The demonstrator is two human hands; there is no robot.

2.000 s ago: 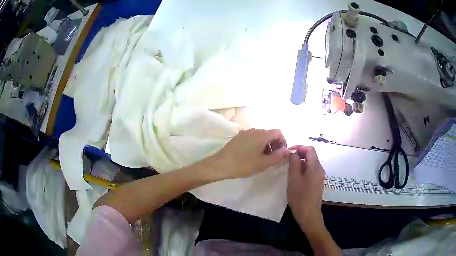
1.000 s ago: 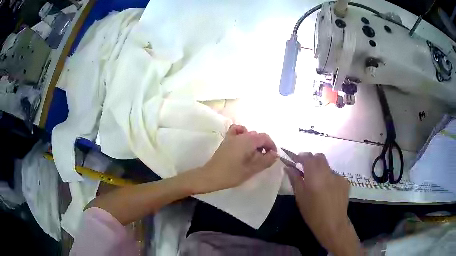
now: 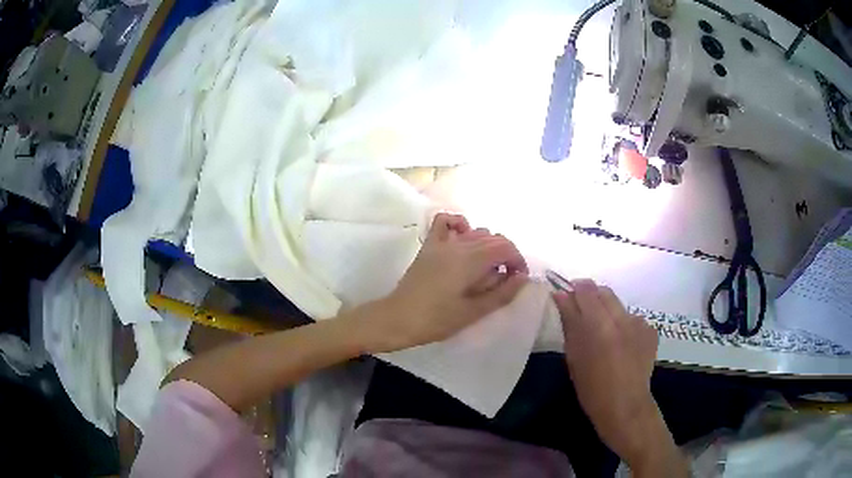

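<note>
A cream-white garment piece (image 3: 364, 205) lies bunched on the table, with one corner hanging over the front edge. My left hand (image 3: 462, 289) grips its edge between thumb and fingers near the middle of the view. My right hand (image 3: 607, 359) is just right of it, closed around small silver thread snips (image 3: 559, 280); only their tip shows beside the cloth edge, the rest is hidden in the hand. Whether the blades touch the cloth I cannot tell.
The sewing machine (image 3: 729, 84) stands at right, with its lamp (image 3: 560, 107) left of the needle area. Black-handled shears (image 3: 738, 294) lie before it, beside printed paper (image 3: 822, 289). A ruler strip (image 3: 729, 338) runs along the front edge. A yellow rail (image 3: 210, 317) is at lower left.
Two seconds ago both hands pinched the cloth edge together. The snips then showed in my right hand, blades apart; now only their tip shows. The view has shifted slightly.
</note>
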